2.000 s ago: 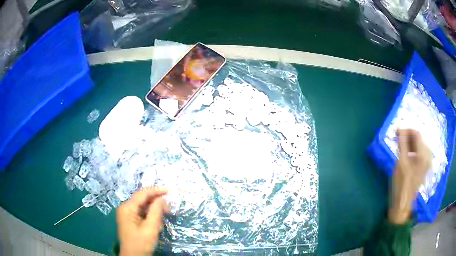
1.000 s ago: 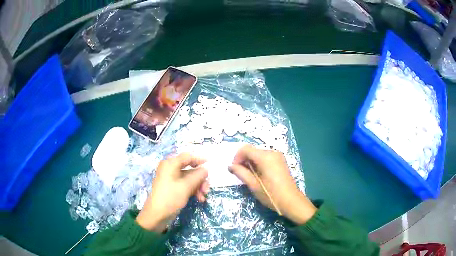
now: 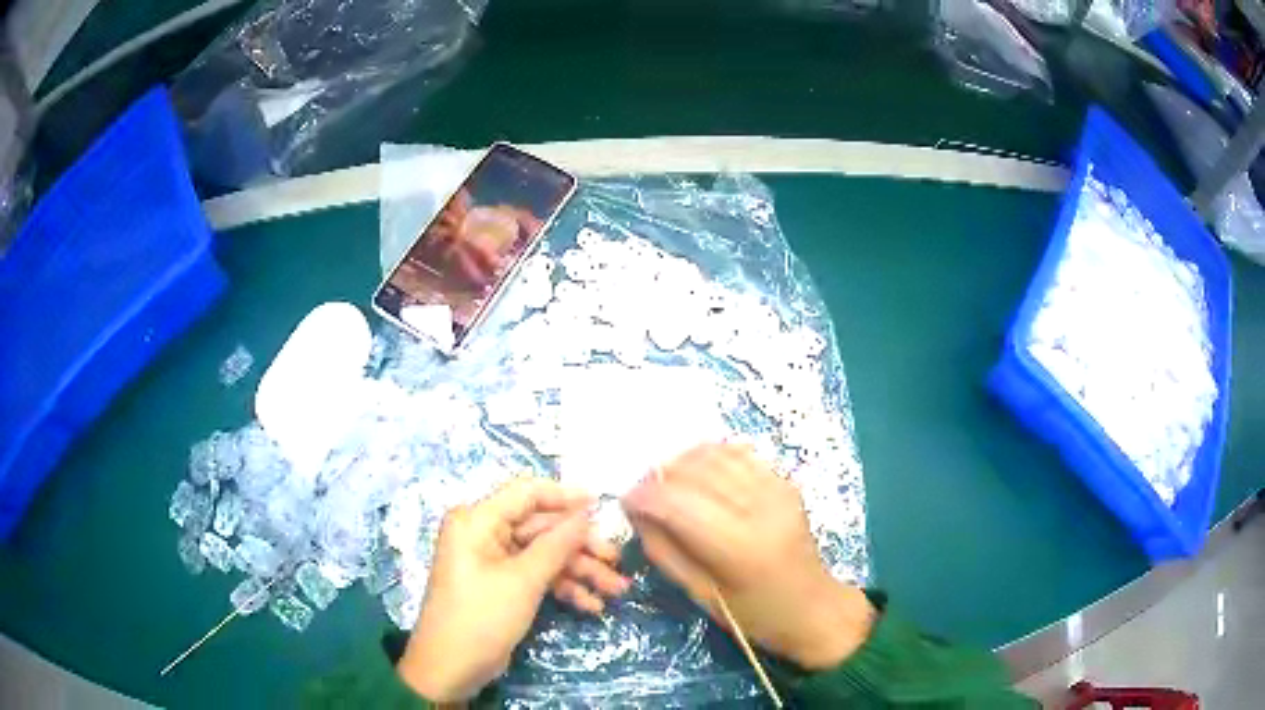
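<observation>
My left hand [image 3: 506, 569] holds a small white piece [image 3: 609, 522] between thumb and fingers, low in the middle. My right hand [image 3: 735, 548] touches the same piece with its fingertips and also holds a thin tan stick [image 3: 749, 646] that points down towards my wrist. White plastic parts [image 3: 624, 291] lie spread on a shiny clear bag [image 3: 597, 663] under and beyond my hands. Clear plastic parts [image 3: 229, 506] are heaped to the left. A second thin stick [image 3: 201, 644] touches that heap. The small piece is overexposed, so its details are hidden.
A smartphone [image 3: 475, 250] lies at the bag's top left. A white oval object [image 3: 316, 375] is beside the clear heap. A blue tray [image 3: 104, 278] stands at left; another [image 3: 1034, 364] at right holds white pieces [image 3: 1131, 340]. A pale rail [image 3: 832, 156] runs behind. A red stool [image 3: 1131, 698] shows lower right.
My right hand has come from the right tray to the middle, beside my left hand. Since one second ago, both hands have come together at the small white piece.
</observation>
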